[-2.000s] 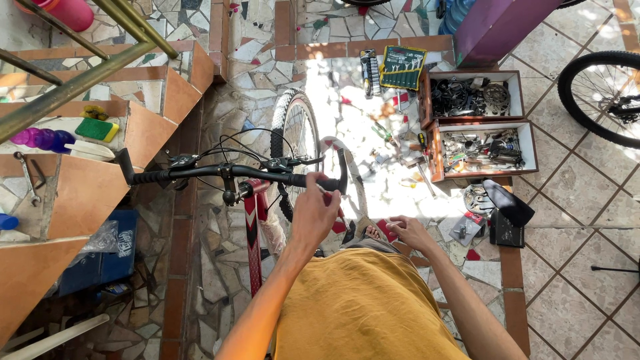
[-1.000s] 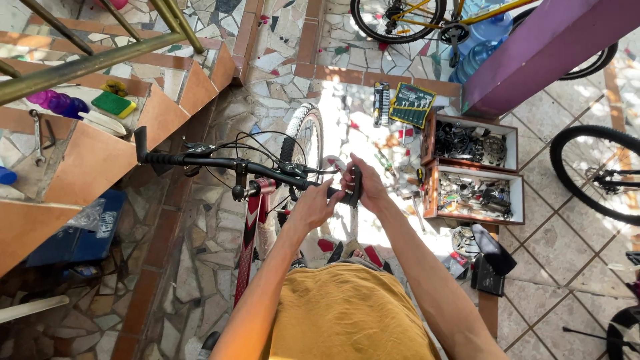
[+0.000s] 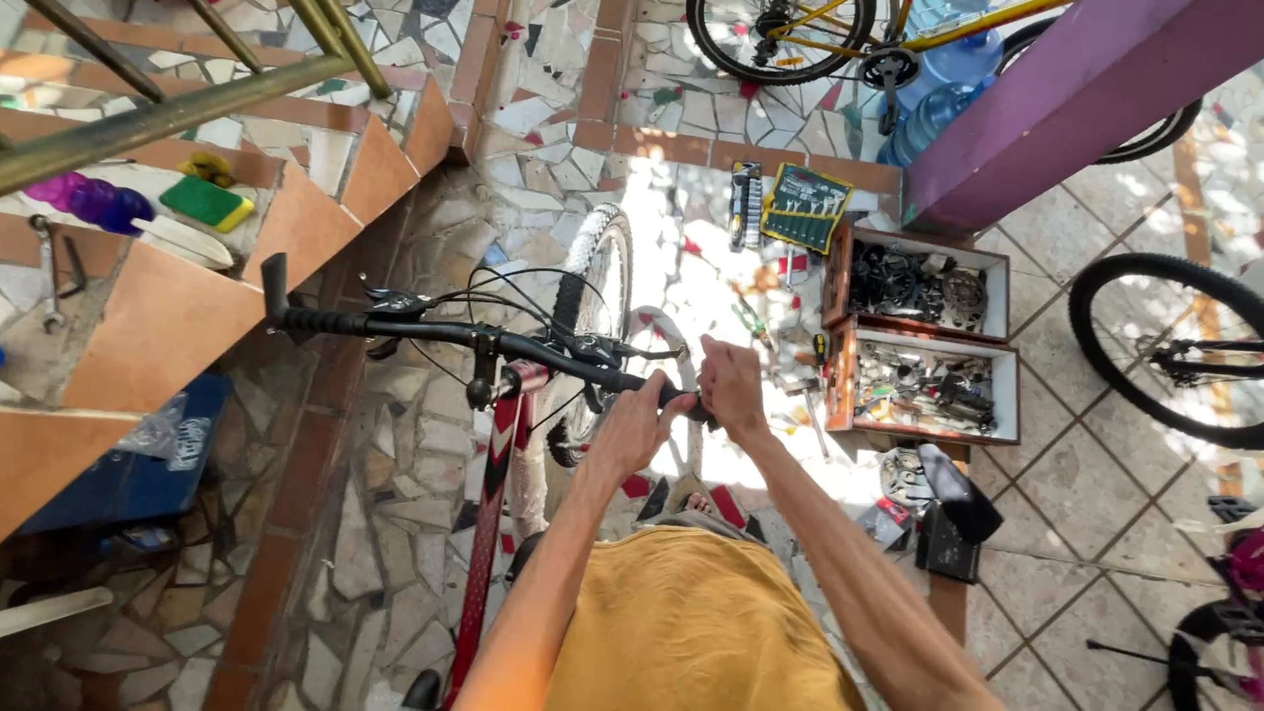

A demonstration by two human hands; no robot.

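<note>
A red bicycle frame (image 3: 487,523) stands in front of me, its black handlebar (image 3: 533,348) running across the view. My left hand (image 3: 632,420) is closed around the handlebar near its right end. Right beside it, my right hand (image 3: 731,387) is closed at the tip of the bar, on a black part mostly hidden by the fingers. A black bar end (image 3: 276,281) sticks up at the far left of the bar. Cables and a brake lever (image 3: 647,351) sit ahead of my hands. Below the bar is the front wheel (image 3: 592,296).
Two wooden drawers of metal parts (image 3: 1005,296) (image 3: 1007,395), a green wrench pouch (image 3: 808,207) and a socket set (image 3: 746,202) lie on the right. Beyond are a purple pillar (image 3: 1066,109), a yellow bicycle (image 3: 829,44) and a loose-looking wheel (image 3: 1086,326). Tiled steps (image 3: 158,316) rise at left.
Two seconds ago my right hand was away from the bar, low near my waist; one second ago it was at the bar's right end with a black bar end upright there. The view has shifted.
</note>
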